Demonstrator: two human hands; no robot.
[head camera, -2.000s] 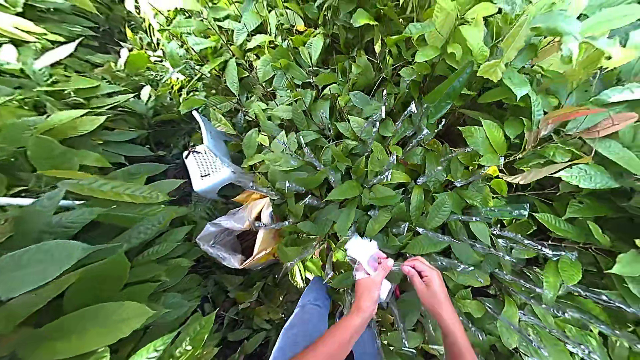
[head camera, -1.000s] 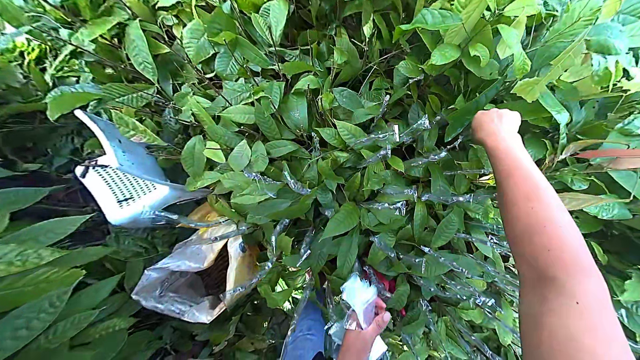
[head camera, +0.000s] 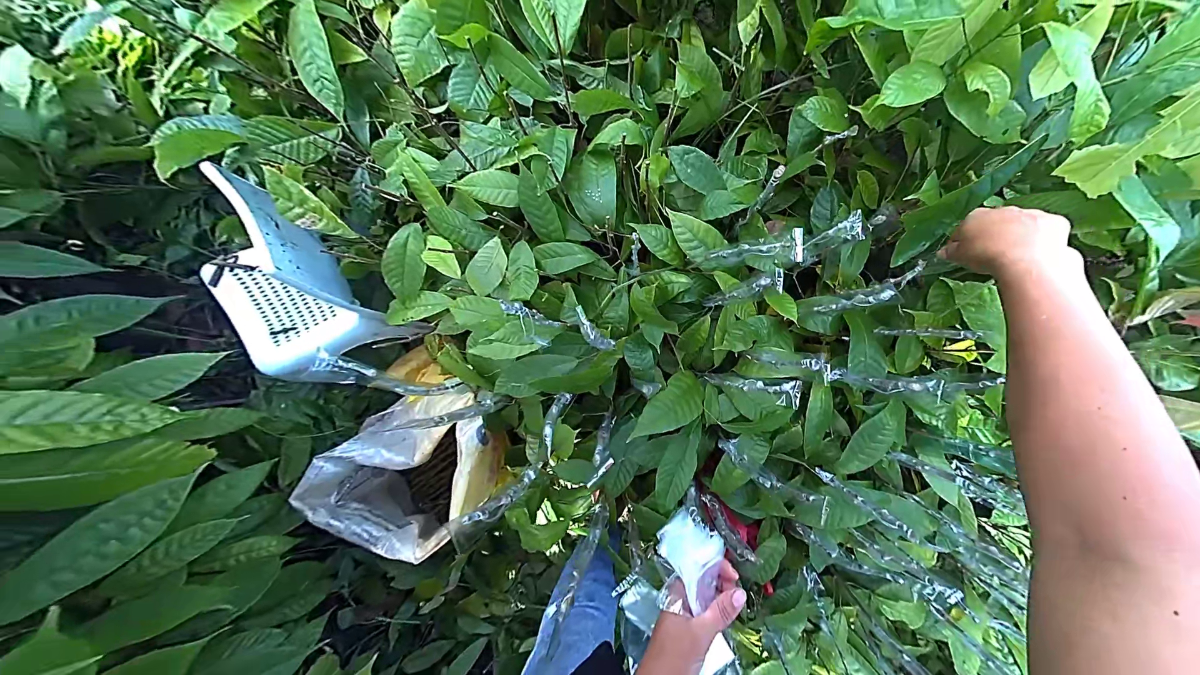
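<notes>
My left hand (head camera: 698, 619) is closed around a bundle of clear plastic strips (head camera: 692, 553) at the lower middle, beside my denim-clad leg (head camera: 583, 609). My right arm reaches out on the right, and my right hand (head camera: 1012, 239) is at the leafy plants, its fingers curled beside a long dark green leaf (head camera: 961, 211). What those fingers hold, if anything, is hidden. Several thin stems wrapped in clear plastic (head camera: 853, 300) lie among the leaves between my hands. Something red (head camera: 736, 525) shows behind the bundle.
A white plastic chair (head camera: 281, 314) with a perforated part is tipped among the plants at left. Below it, an open clear and yellow plastic bag (head camera: 375, 478) holds brown sticks or stems. Dense broad-leaved plants (head camera: 103, 403) surround everything.
My right hand has moved from beside my left hand up and right into the foliage. My left hand keeps the plastic bundle low in view. The view has shifted.
</notes>
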